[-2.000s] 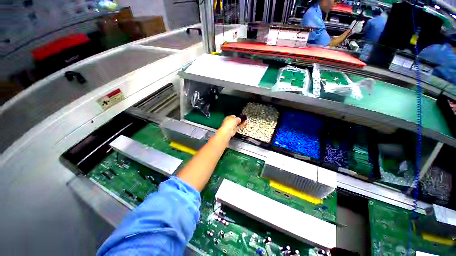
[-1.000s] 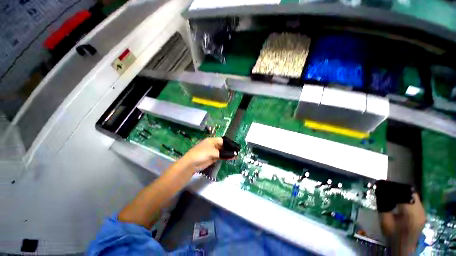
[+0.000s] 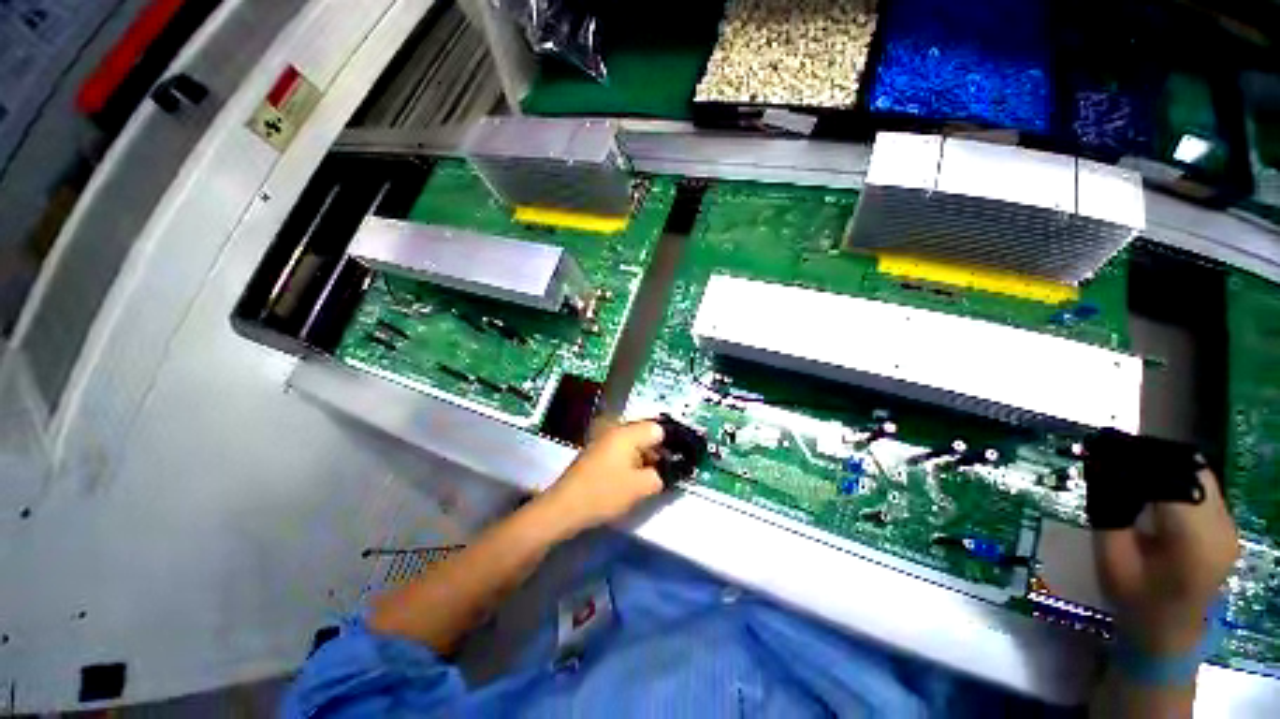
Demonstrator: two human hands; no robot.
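Note:
A large green circuit board (image 3: 786, 232) lies in front of me. It carries a long silver-white heat sink (image 3: 912, 344) and a finned heat sink (image 3: 997, 204) with a yellow strip (image 3: 976, 277) at its foot. My left hand (image 3: 635, 471), with black finger cots, is at the board's front left corner, fingers bent together. My right hand (image 3: 1158, 527), also with black finger cots, is over the board's right end. Whether either hand holds a small part is hidden by the fingertips. Small blue parts (image 3: 983, 548) stand near the board's front edge.
Another board (image 3: 484, 337) with heat sinks lies to the left, and part of a third (image 3: 1254, 379) shows at right. Behind are a cream-filled bin (image 3: 790, 56), a blue-filled bin (image 3: 962, 70) and darker bins. The white conveyor rail (image 3: 842, 569) runs in front.
Since two seconds ago my left hand has come back from the cream-filled bin to the board. Over the last second it moved slightly right along the front edge. My right hand stays at the board's right end.

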